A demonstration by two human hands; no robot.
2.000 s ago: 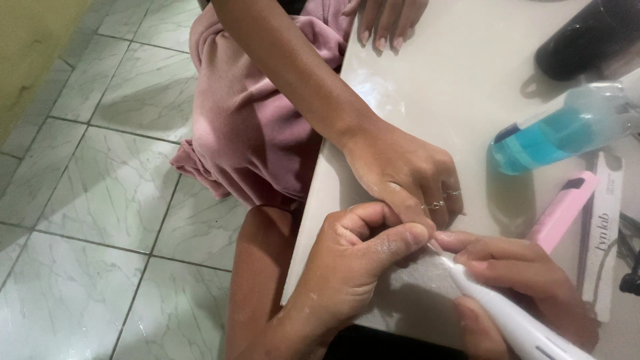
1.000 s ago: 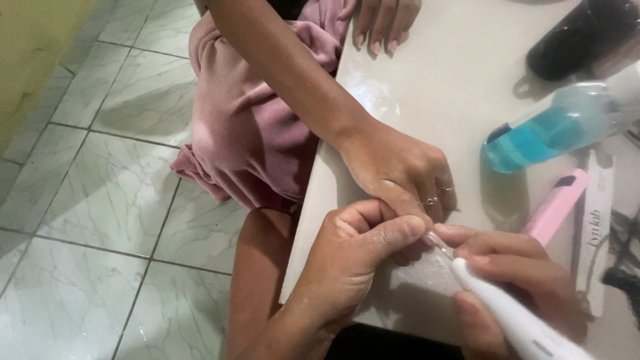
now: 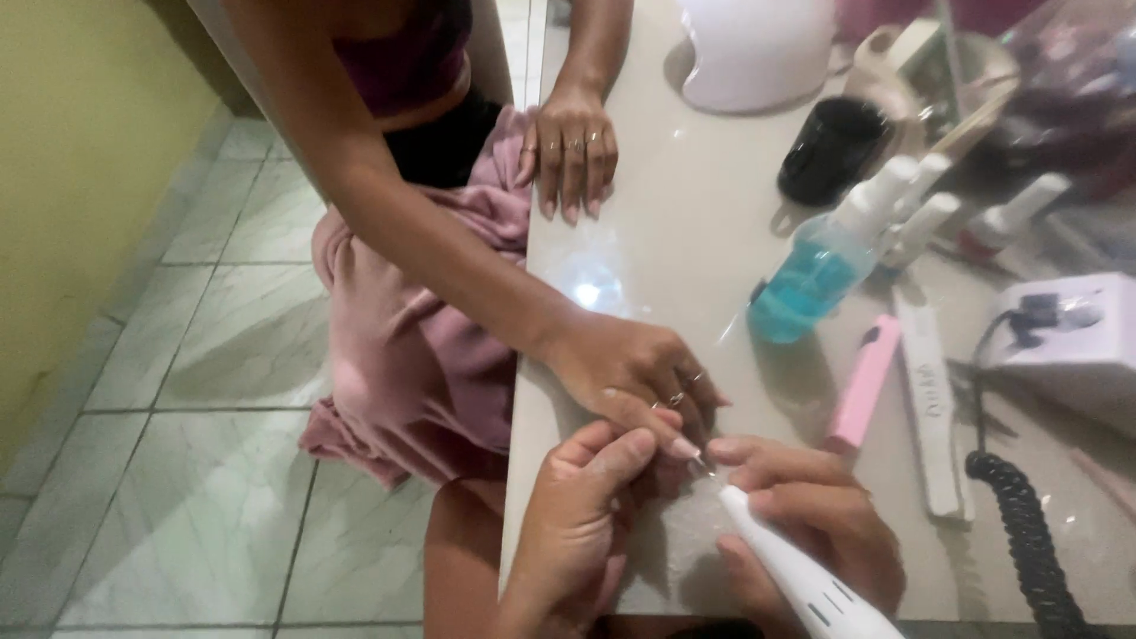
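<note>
My left hand (image 3: pixel 581 506) grips a finger of another person's hand (image 3: pixel 635 368), thumb on top and fingers beneath. That person wears rings, and the held finger points toward my right hand (image 3: pixel 812 510). In my right hand is a white electric nail drill (image 3: pixel 799 577), held like a pen. Its thin metal bit touches or nearly touches the tip of the held fingernail; which of the two cannot be told. Pale dust lies on the tabletop beneath the hands.
On the white table (image 3: pixel 692 222) stand a spray bottle of blue liquid (image 3: pixel 803 284), a black container (image 3: pixel 834 151), a pink tool (image 3: pixel 865 382), a nail file (image 3: pixel 927 408), a white box (image 3: pixel 1074 319) and a coiled black cord (image 3: pixel 1021 524). The person's other hand (image 3: pixel 572 155) rests at the left edge.
The view has tilted up and shows more of the table and the person. My hands still hold the finger and the drill.
</note>
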